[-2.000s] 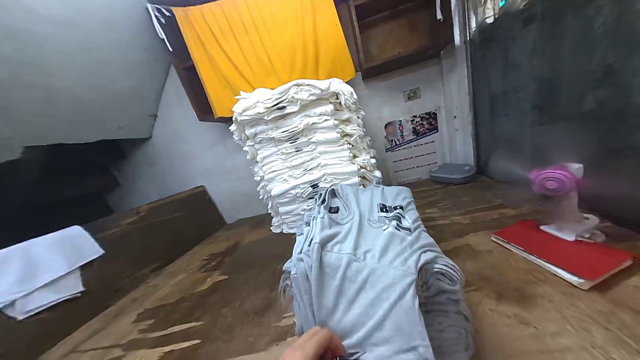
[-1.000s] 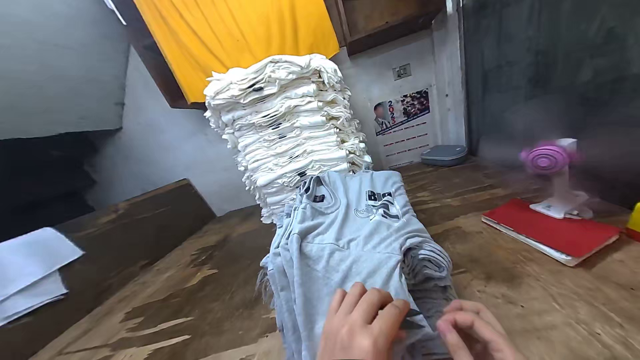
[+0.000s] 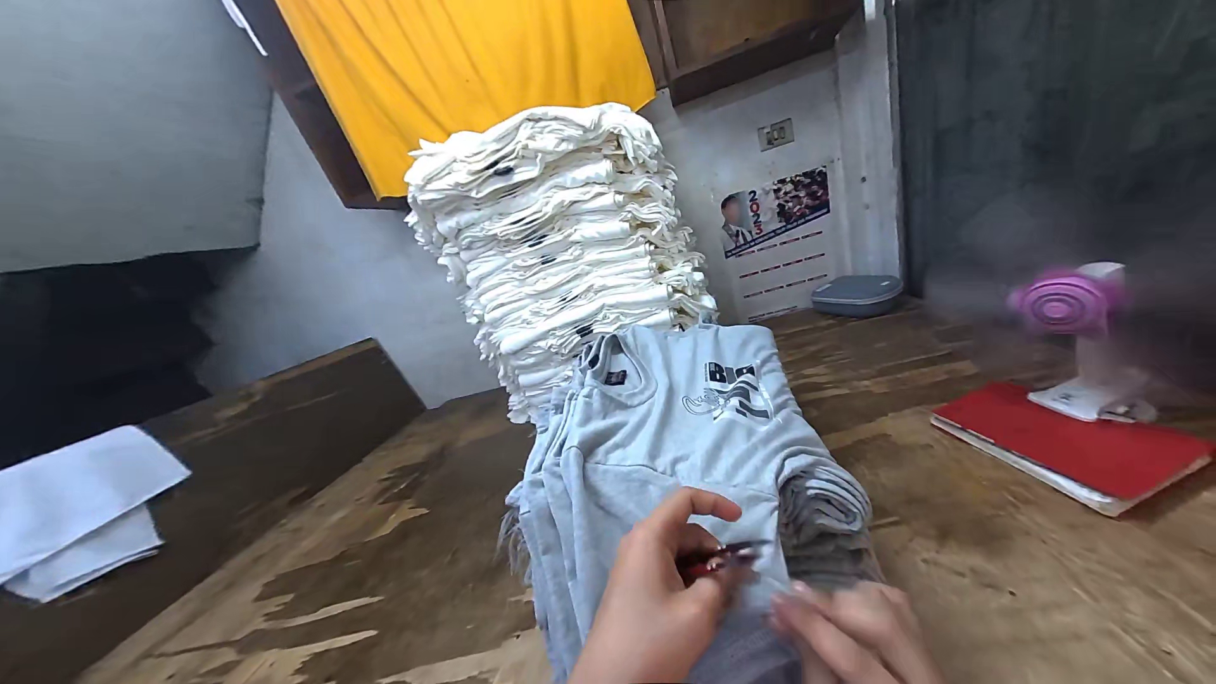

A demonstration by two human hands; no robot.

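A pile of folded light grey T-shirts (image 3: 665, 446) with a dark chest print lies on the wooden table, its near part under my hands. My left hand (image 3: 665, 579) is over the top shirt, its fingers closed around a small dark red tool (image 3: 722, 560), perhaps thread snips; motion blurs its tip. Just to the right, my right hand (image 3: 845, 622) pinches thumb and fingertips together at the shirt's near edge; whether cloth or thread is between them cannot be told. Behind the grey pile rises a tall, leaning stack of folded white garments (image 3: 560, 247).
A red notebook (image 3: 1083, 446) with a small pink and white fan (image 3: 1064, 304) on it lies at the right. A grey case (image 3: 857, 294) stands by the wall. White cloth (image 3: 85, 503) lies at the left, and yellow cloth (image 3: 475, 57) hangs above the white stack.
Two seconds ago only one hand showed, at the bottom edge; now both are over the grey shirts. The dark red tool shows in my left hand, where one second ago none was visible.
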